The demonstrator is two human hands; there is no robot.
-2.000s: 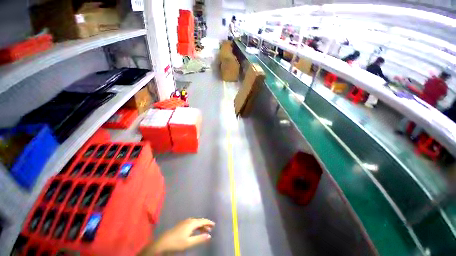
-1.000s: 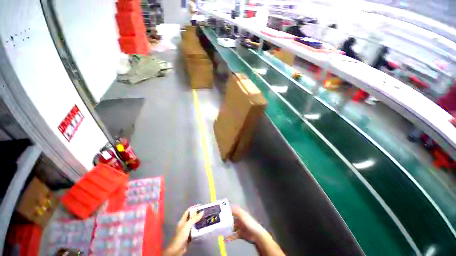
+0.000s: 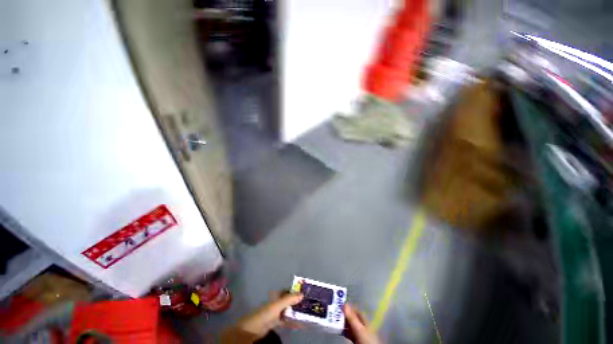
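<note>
A small white retail box with a dark phone picture on its upper face is held low in the middle of the view. My left hand grips its left end, with the thumb on the top face. My right hand holds its right end, fingers at the edge. Both hands are cut off by the bottom edge or partly blurred. The box's underside is hidden.
An open doorway with a dark mat is ahead left, beside a white wall. Fire extinguishers and a red tray are lower left. Blurred brown cartons and a green conveyor are right.
The view has turned left towards the doorway and moved forward. Two seconds ago only one empty hand showed; one second ago both hands held the box, and they still hold it.
</note>
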